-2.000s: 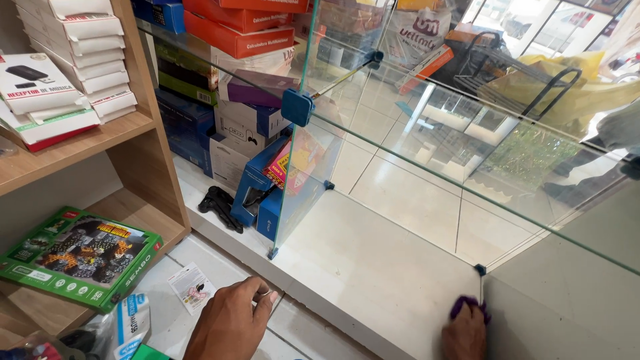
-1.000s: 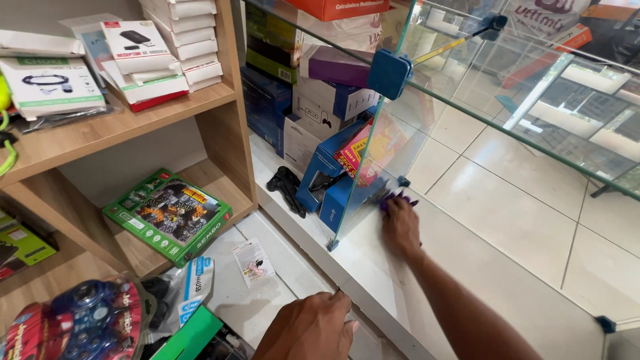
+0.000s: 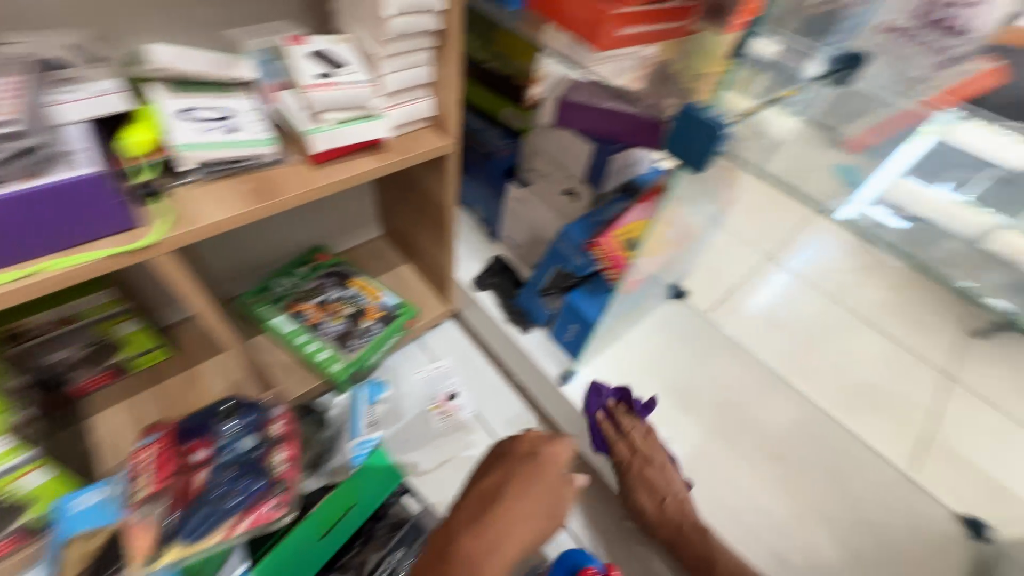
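My right hand (image 3: 644, 460) presses a purple cloth (image 3: 610, 408) flat on the white base panel (image 3: 768, 432) of a glass display case, near its front edge. Just left of it, my left hand (image 3: 516, 484) hovers or rests by the case's front ledge, fingers curled, with no object visible in it; the view is blurred. Ahead of the cloth stands an upright glass divider (image 3: 652, 272) with a blue corner connector (image 3: 696, 136).
Beyond the divider are a black game controller (image 3: 504, 284) and blue boxes (image 3: 580, 316). At left, a wooden shelf (image 3: 320, 188) holds boxed goods, with a green toy box (image 3: 332, 312) below. Packaged items, including a blister-packed controller (image 3: 220, 464), lie at lower left.
My right hand with the purple cloth has gone from the panel's far right corner to beside the divider, then back along the front edge. The view has swung left.
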